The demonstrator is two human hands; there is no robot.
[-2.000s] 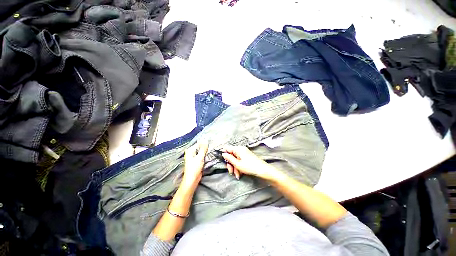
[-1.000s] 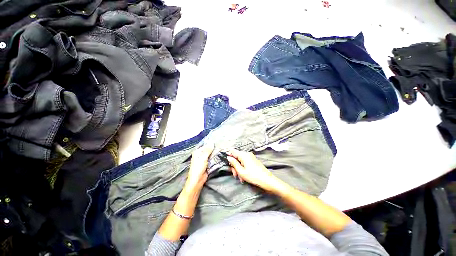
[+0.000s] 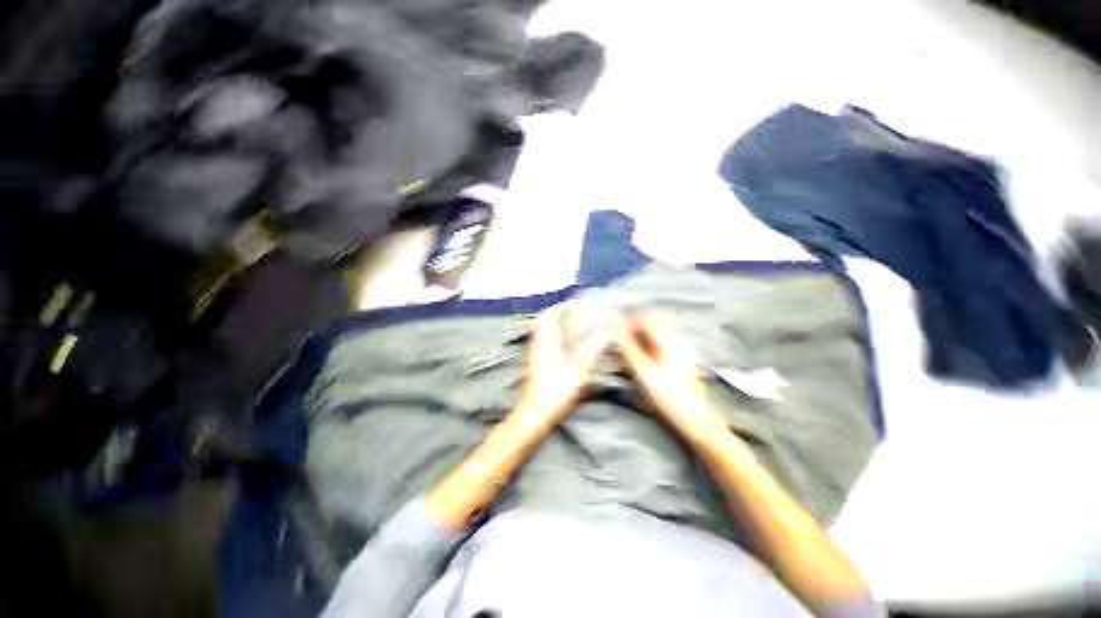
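The blue denim jacket (image 3: 773,314) lies in front of me with its pale grey-green inside up and dark blue edges around it. A short dark blue piece (image 3: 607,245) juts from its far side. A small white care label (image 3: 758,383) shows right of my hands. My left hand (image 3: 563,353) and my right hand (image 3: 653,357) are close together on the middle of the jacket, both blurred. The fingertips are near the cloth, but whether they pinch it or hold a small tool cannot be made out.
A big heap of black and grey garments (image 3: 314,109) lies at the left, with a phone (image 3: 459,245) beside it. A second dark blue denim garment (image 3: 918,217) lies on the white table (image 3: 676,73) at the far right. A dark garment shows at the right rim.
The view has swung and blurred, so the garments and phone appear further right. My hands have come closer together, with the right fingers pointing more forward.
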